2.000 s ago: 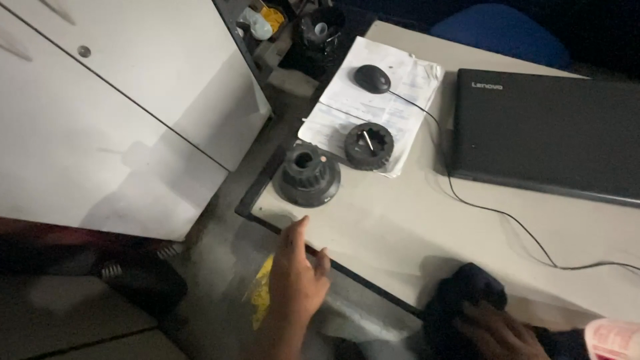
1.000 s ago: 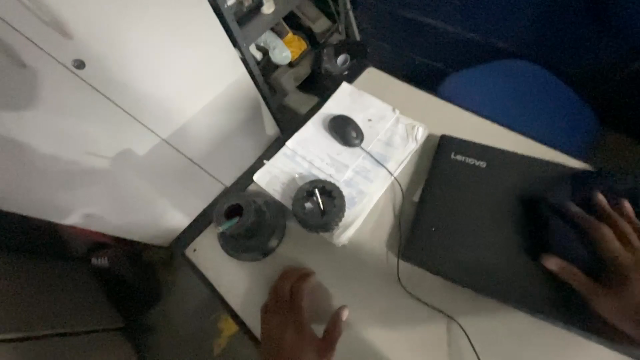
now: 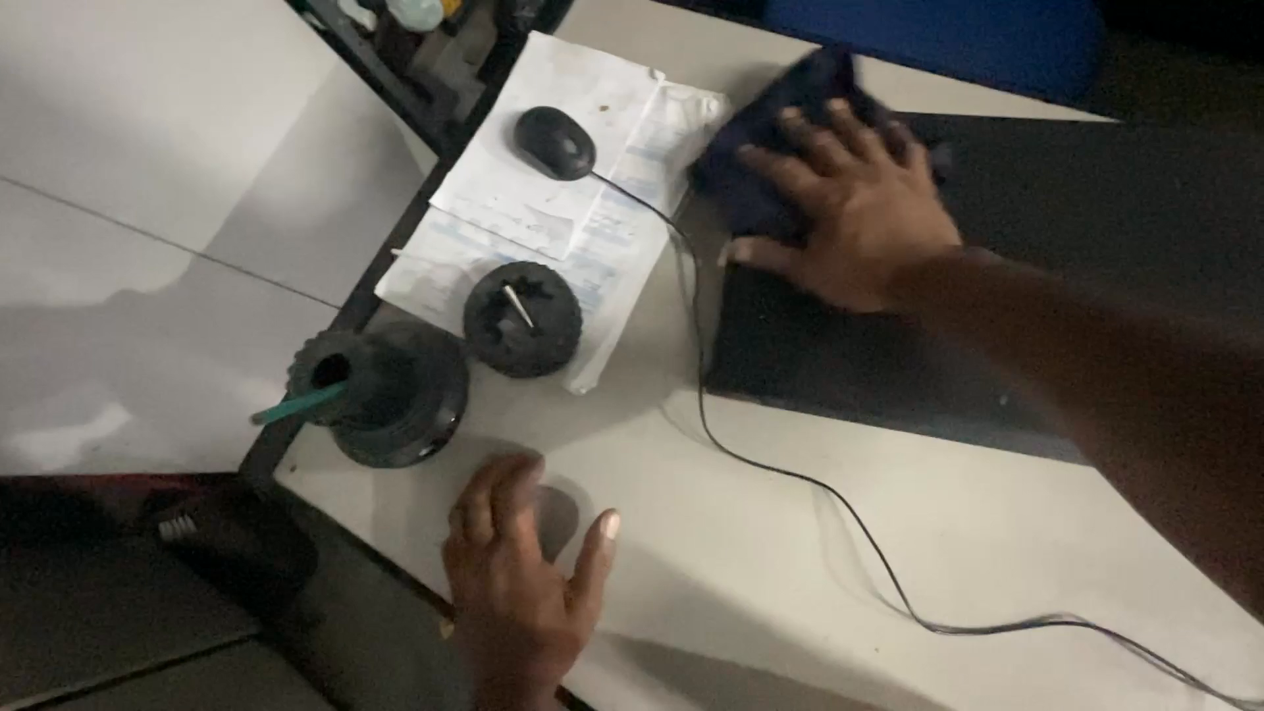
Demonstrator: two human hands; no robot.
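My right hand (image 3: 854,212) lies spread on a dark blue cloth (image 3: 760,163), pressing it on the upper left corner of a closed black laptop (image 3: 889,365). My left hand (image 3: 523,553) rests near the desk's front edge, fingers apart, holding nothing. Above it stands a dark, stepped gear-like part (image 3: 395,395) with a green stick (image 3: 301,403) poking out of its hole. Beside this part is a dark toothed ring (image 3: 523,321) with a small metal pin (image 3: 517,306) in it, on the edge of the papers.
A black wired mouse (image 3: 555,143) sits on printed papers (image 3: 612,222); its cable (image 3: 770,467) runs across the pale desk (image 3: 750,573) to the lower right. White cabinet doors (image 3: 178,197) stand at the left, with a cluttered shelf behind. A blue chair (image 3: 938,35) is beyond the desk.
My right hand has moved from the desk's front edge onto the laptop with the cloth. My left hand has come over the desktop. The view has shifted closer over the desk.
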